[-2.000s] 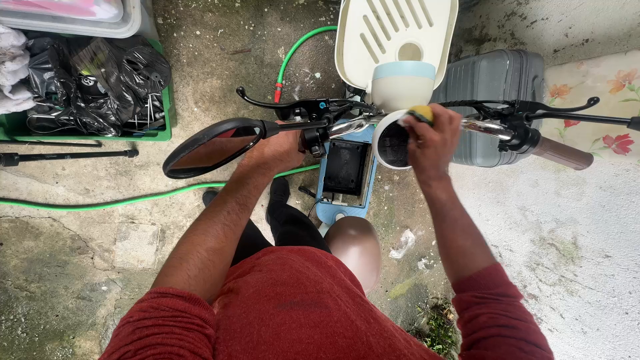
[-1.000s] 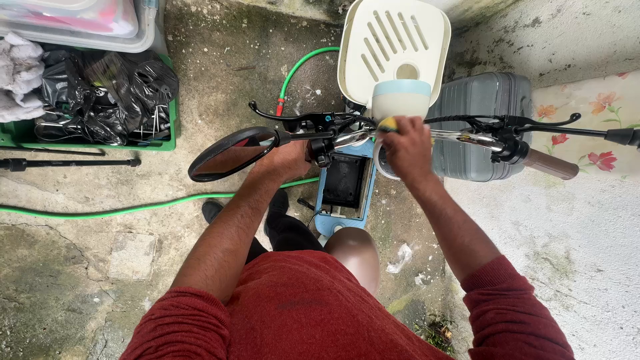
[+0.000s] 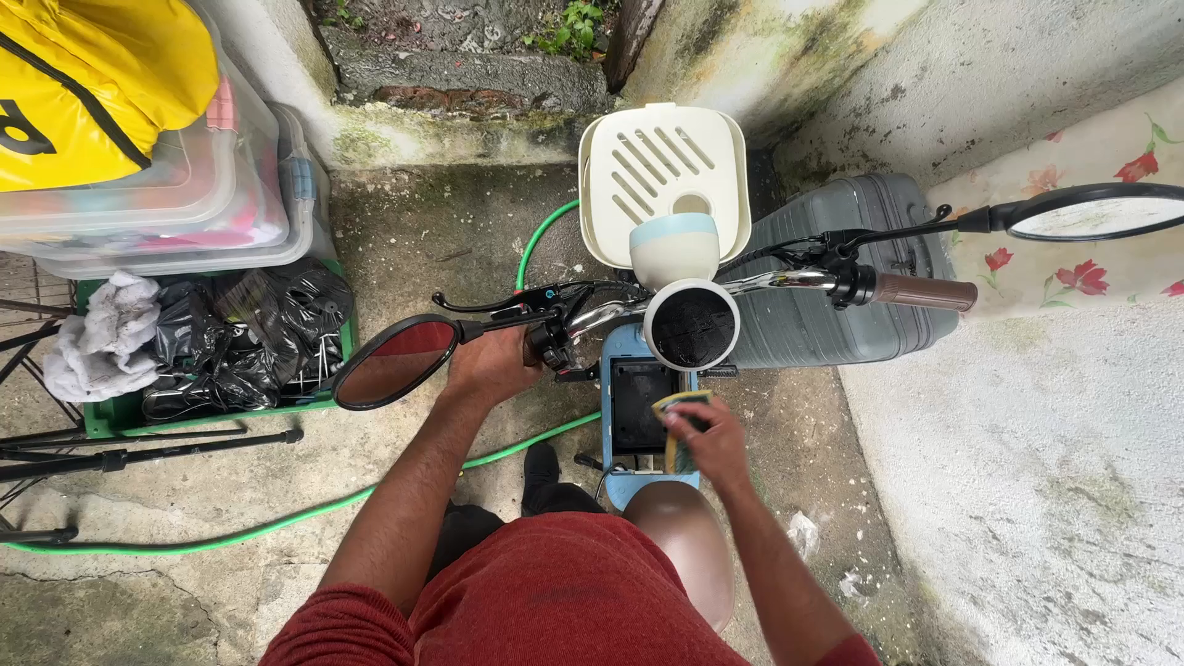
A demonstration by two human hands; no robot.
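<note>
My left hand [image 3: 495,363] is closed around the left handlebar grip of a scooter, below the brake lever [image 3: 495,302] and beside the left mirror [image 3: 396,362]. In my right hand [image 3: 708,433] is a yellow and dark green scouring sponge [image 3: 683,407], held over the edge of the blue footboard frame [image 3: 622,486] with its open black compartment [image 3: 645,388]. Just above it are the round dark display [image 3: 693,327] in its white housing, the cream and light blue headlight shell [image 3: 674,248] and the chrome handlebar [image 3: 784,279]. The right brown grip [image 3: 925,291] has no hand on it.
A cream slotted basket [image 3: 664,166] is at the scooter's front, a grey suitcase [image 3: 832,324] right of it. A green hose [image 3: 324,507] crosses the concrete. Left are a green crate [image 3: 120,418] of black bags, plastic bins [image 3: 166,217] and black metal poles [image 3: 176,455]. A white wall [image 3: 1036,444] bounds the right.
My right hand, with the sponge, has moved from the display and handlebar down toward the footboard, leaving the display uncovered. My left hand stays at the left grip. The view has shifted and shows more ahead.
</note>
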